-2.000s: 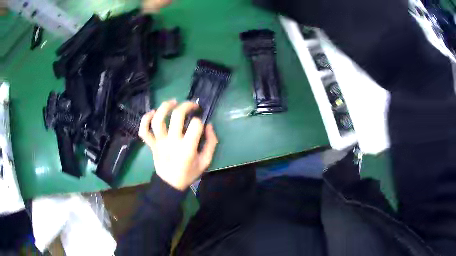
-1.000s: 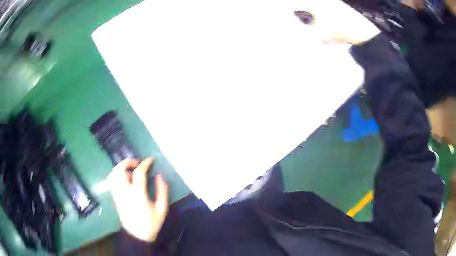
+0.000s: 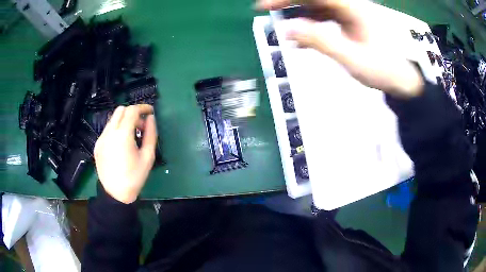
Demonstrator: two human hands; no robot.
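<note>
A black housing shell (image 3: pixel 223 139) lies on the green bench, its recessed middle showing. A blurred whitish object (image 3: pixel 241 98) overlaps its upper right side; what it is cannot be told. My left hand (image 3: pixel 125 151) lies over another dark housing at the right edge of the housing pile (image 3: pixel 80 90), fingers curled; whether it grips is hidden. My right hand (image 3: pixel 354 50) is blurred above a white foam sheet (image 3: pixel 351 133), fingers near its upper left part, where a dark shape shows; its hold is unclear. Round motor units (image 3: pixel 288 98) sit in a white tray (image 3: pixel 296 190) along the sheet's left edge.
More dark parts (image 3: pixel 463 74) lie beyond the foam at the right. A metal bar (image 3: pixel 40 16) is at the upper left. White film (image 3: pixel 50 234) hangs below the bench edge at the lower left.
The large white sheet, raised across the view one second ago, now lies over the tray at right. My left hand is at the pile's edge. The view has shifted.
</note>
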